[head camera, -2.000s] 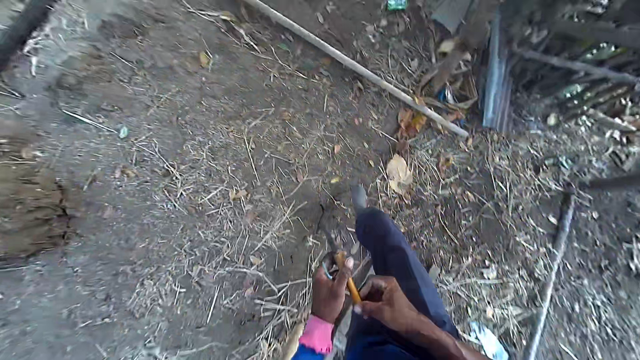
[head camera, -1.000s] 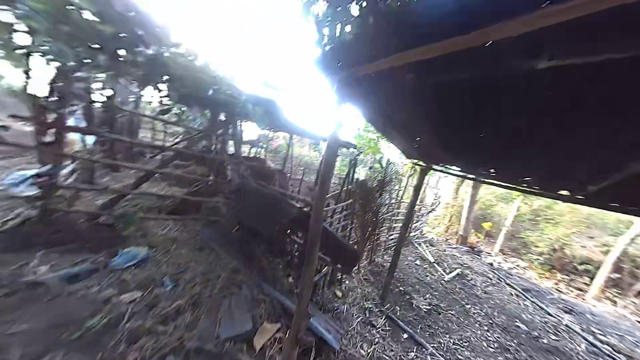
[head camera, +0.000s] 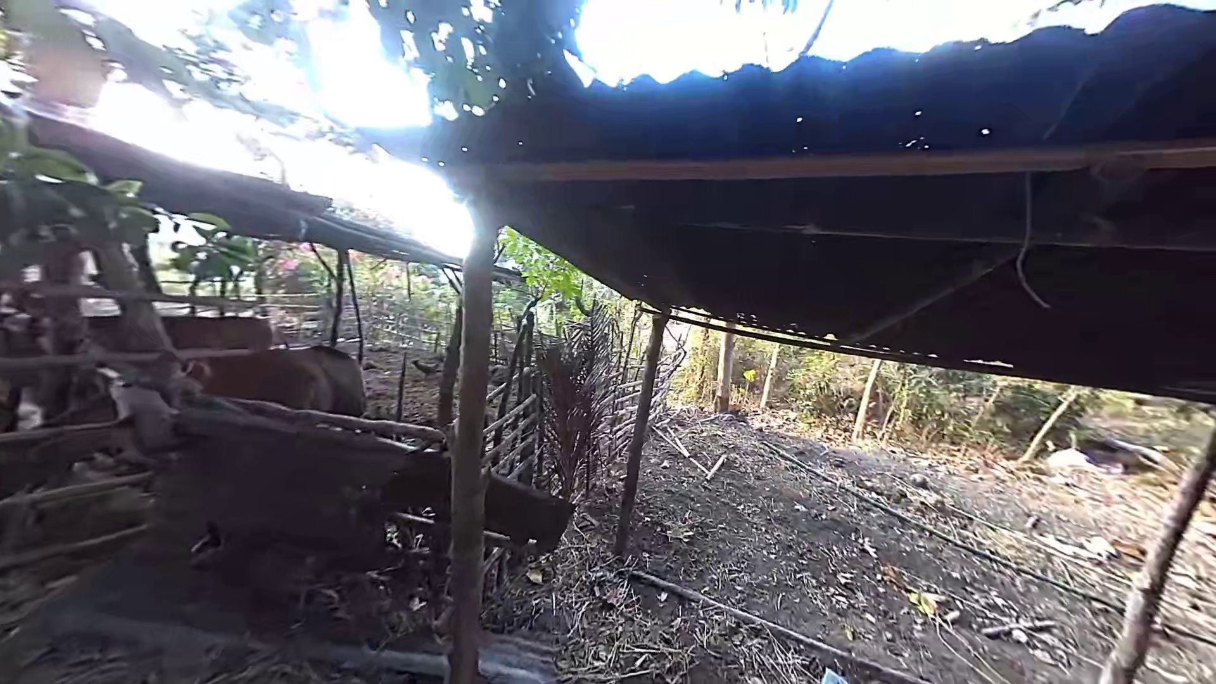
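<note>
Neither my left hand nor my right hand shows in the head view at this moment, so what they hold or touch is hidden. Ahead stands an upright wooden post (head camera: 470, 446) under a dark corrugated roof (head camera: 855, 218). A wooden beam (head camera: 807, 169) runs along the roof's underside, and a thin cord (head camera: 1024, 247) hangs from it. Behind the post, at the left, a brown animal, apparently a cow (head camera: 285, 378), is in a pen of rough poles.
A second post (head camera: 642, 432) stands farther back, and a leaning pole (head camera: 1164, 560) at the right. Poles (head camera: 741, 613) lie on the litter-covered ground. A dark board (head camera: 475, 489) and a stick fence (head camera: 518, 427) border the left side, with dry palm fronds (head camera: 575, 399) against the fence.
The view has swung up from the ground to the shelter. Both hands, which held an orange-handled tool two seconds ago, have left the picture.
</note>
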